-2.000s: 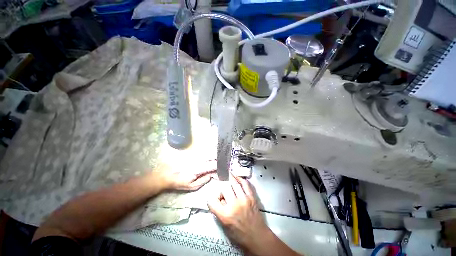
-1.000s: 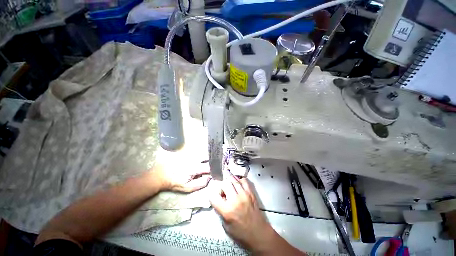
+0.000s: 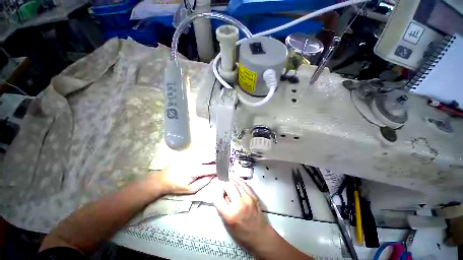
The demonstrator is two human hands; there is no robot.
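Note:
The beige-grey patterned fabric (image 3: 101, 117) lies over the left of the table and runs to the sewing machine (image 3: 325, 122) head. My left hand (image 3: 185, 179) lies flat on the fabric left of the needle area, washed out by lamp glare. My right hand (image 3: 239, 205) is just right of it, fingers bent together at the fabric's edge by the presser foot (image 3: 245, 162). The long pale strip at the head front partly hides the fingertips and needle. I cannot tell whether either hand pinches the fabric.
The lamp wand (image 3: 176, 114) hangs over the fabric. Black snips (image 3: 301, 194), a yellow-handled tool (image 3: 358, 217) and scissors (image 3: 395, 251) lie to the right. A measuring tape (image 3: 177, 238) runs along the front edge. A spiral notebook (image 3: 447, 71) is at the upper right.
The fabric's front edge near my left forearm has shifted and folded slightly. Both hands stay near the needle area. The camera view has moved slightly.

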